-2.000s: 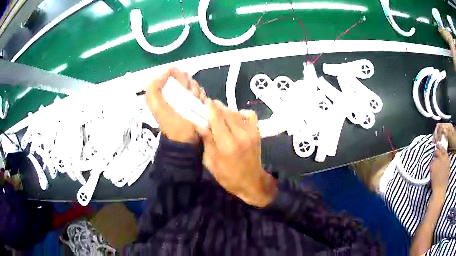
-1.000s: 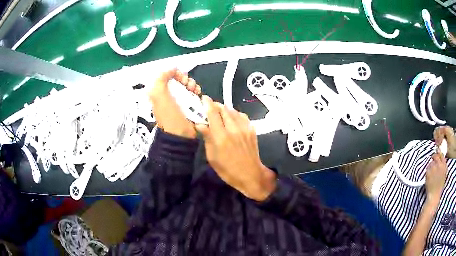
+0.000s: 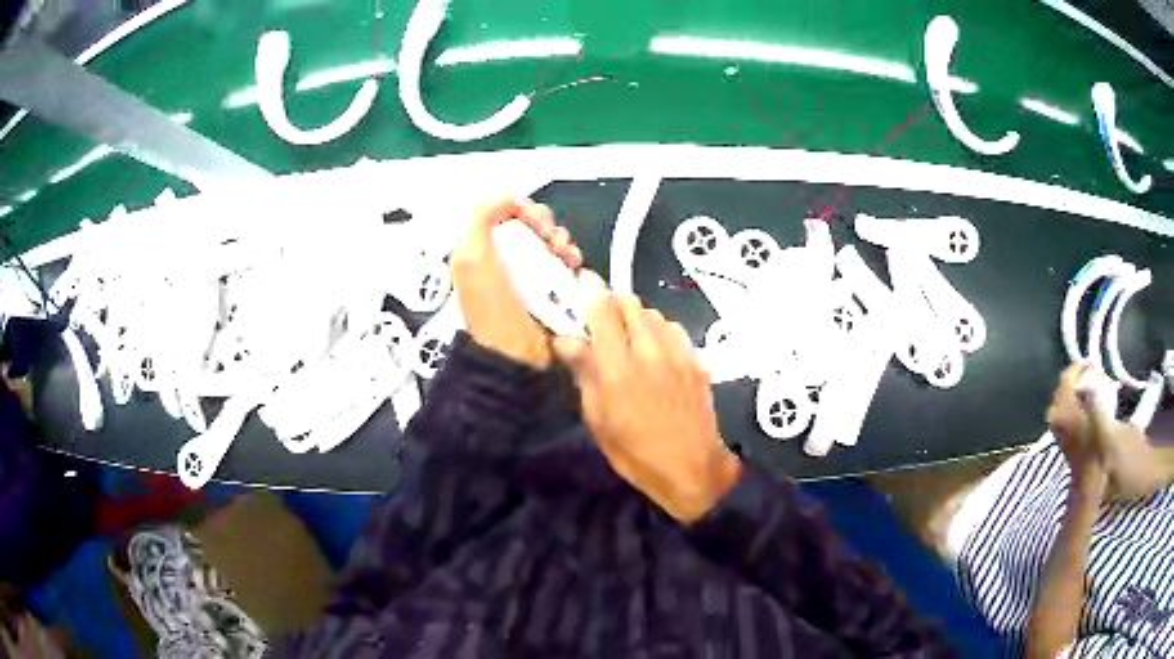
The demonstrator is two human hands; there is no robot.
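A white plastic part (image 3: 543, 276) is held between my two hands in the middle of the view, tilted with its upper end to the left. My left hand (image 3: 505, 286) wraps around its upper left end. My right hand (image 3: 650, 402) grips its lower right end with the fingertips. Much of the part is hidden by my fingers, and a small dark slot shows on it. A heap of white shell covers (image 3: 303, 337) lies to the left of my hands. A smaller heap of round-ended shell covers (image 3: 843, 290) with dark cross openings lies to the right, with thin red wires at its top.
The green conveyor belt (image 3: 618, 116) bears several white curved housings (image 3: 444, 126) behind a white rail (image 3: 760, 162). Curved parts (image 3: 1094, 309) stand on the black bench at right, near a co-worker's striped top (image 3: 1030, 534). A carton (image 3: 264, 560) with white curved parts is below left.
My hands still hold the white part together and appear slightly further right. The co-worker's hands have moved left and up towards the curved parts. The housings on the belt have shifted left since the first frame.
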